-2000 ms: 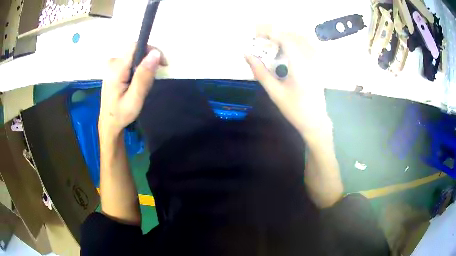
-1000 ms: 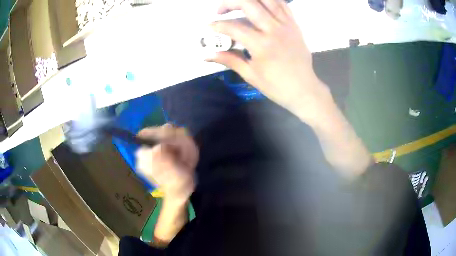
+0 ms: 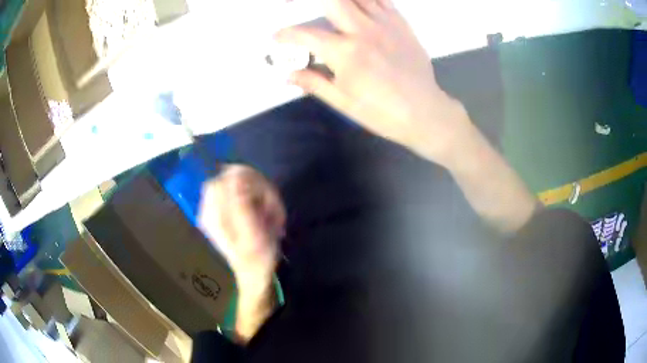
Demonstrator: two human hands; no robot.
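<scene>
My left hand (image 3: 243,209) is blurred, in front of the bench edge. It is shut on a hammer (image 3: 202,147) with a dark grip; the blurred shaft and head point up and left over the white bench top. My right hand (image 3: 376,78) is at the bench's front edge, with its thumb and fingers around a small pale piece (image 3: 292,58), a housing by its look. The piece has a dark spot at its left end. Glare and the fingers hide its details.
The white bench (image 3: 234,78) runs across the top. Cardboard trays (image 3: 64,49) at back left hold pale and pink small pieces (image 3: 60,112). An open carton (image 3: 167,248) stands below left beside blue plastic. Small printed strips (image 3: 609,232) lie on the green floor at right.
The view has swung left since the earliest frame. Since one second ago, the hammer head has risen from below the bench edge to over the bench top. My right hand keeps the piece.
</scene>
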